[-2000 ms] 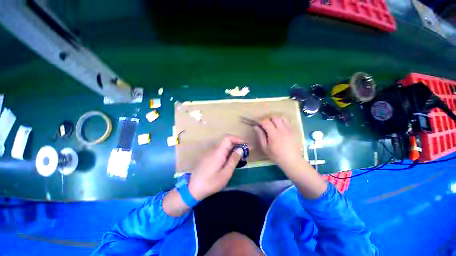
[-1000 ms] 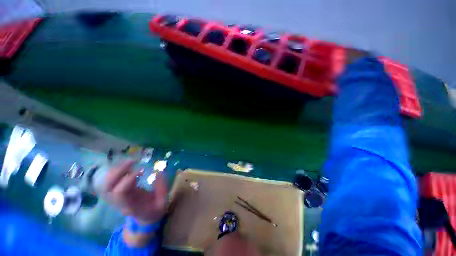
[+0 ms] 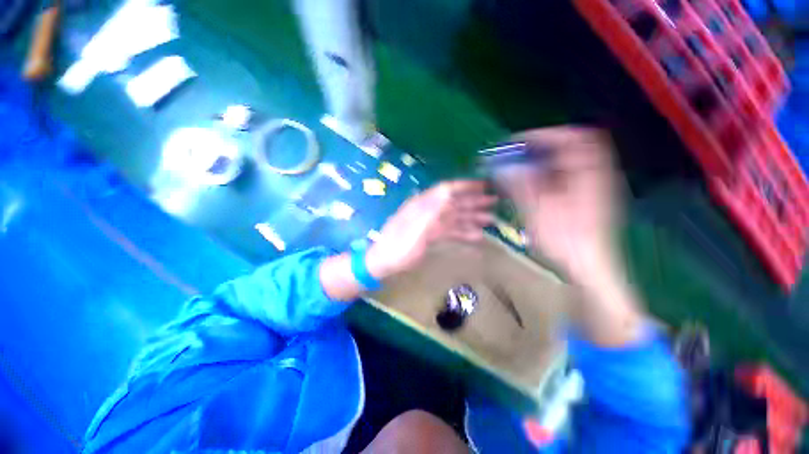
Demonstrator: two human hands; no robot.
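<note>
My left hand point(image 3: 430, 229) is over the mat's upper left part, fingers apart, with nothing visible in it. My right hand point(image 3: 572, 195) is blurred, raised beyond the mat's far edge. A dark thing with a shiny thin edge point(image 3: 507, 154) is at its fingers; its exact shape is unclear. A round black watch case point(image 3: 462, 300) with shiny parts showing lies on the tan mat point(image 3: 417, 297), a dark disc point(image 3: 449, 319) beside it. Tweezers point(image 3: 509, 304) lie to its right, blurred.
A large red parts tray point(image 3: 701, 133) with dark units stands at upper right. A tape roll point(image 3: 288, 147), white reels point(image 3: 200, 155) and small batteries point(image 3: 373, 187) lie left of the mat. A pale metal arm point(image 3: 341, 66) stands behind. More red plastic point(image 3: 779, 403) is at lower right.
The view has swung round. My right arm has come back from the red tray with a dark thing at the fingers. The watch case and tweezers, first in my hands, now lie on the mat.
</note>
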